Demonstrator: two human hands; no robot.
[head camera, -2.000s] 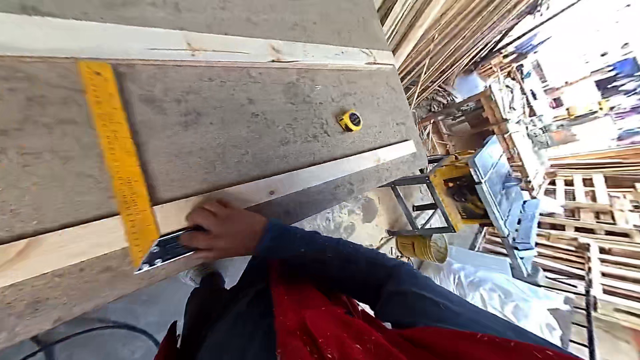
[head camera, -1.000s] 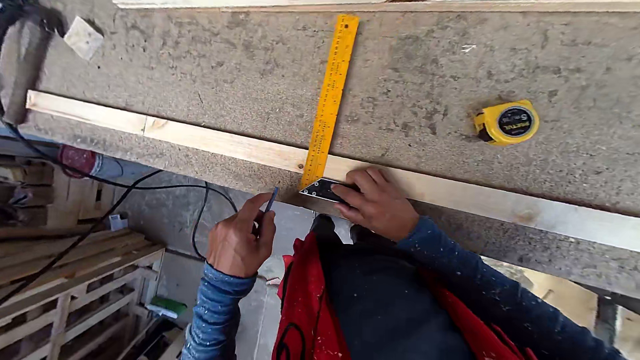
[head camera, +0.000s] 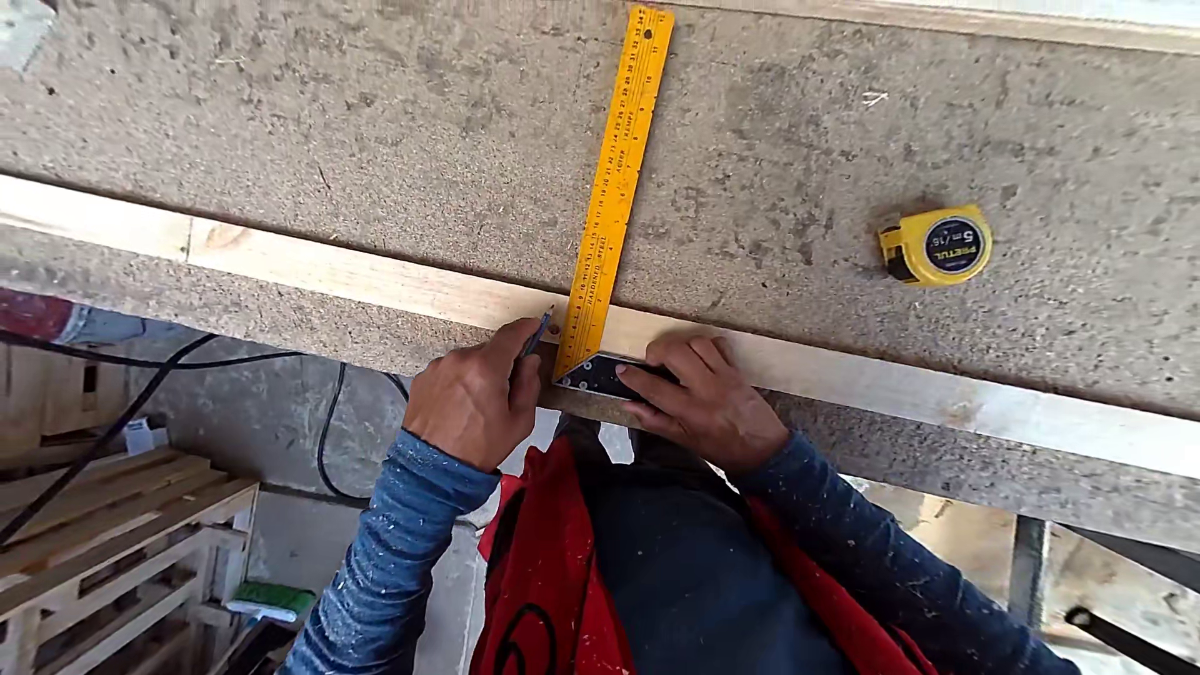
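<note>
A yellow try square blade (head camera: 619, 187) lies across a long pale wood strip (head camera: 394, 281) on the rough workbench board. My right hand (head camera: 708, 398) grips its black stock (head camera: 605, 373) at the strip's near edge, fingers over it and the thumb side toward the blade. In my left hand (head camera: 478, 394) is a slim dark-blue pencil (head camera: 537, 333), held between thumb and forefinger. Its tip is over the strip, just left of the blade, near a dark knot; whether it touches the wood I cannot tell. A yellow tape measure (head camera: 937, 246) rests on the board to the right.
Another pale board (head camera: 937, 21) runs along the far edge. A light block (head camera: 23, 28) is at the upper left. Below the bench at left are black cables (head camera: 122, 427), wooden pallets (head camera: 103, 553) and a green-topped brush (head camera: 272, 600). A metal leg (head camera: 1028, 572) stands lower right.
The view has swung strongly. My left hand, out of view two seconds ago, came in with the pencil and has moved from below the bench edge up to the strip beside the blade.
</note>
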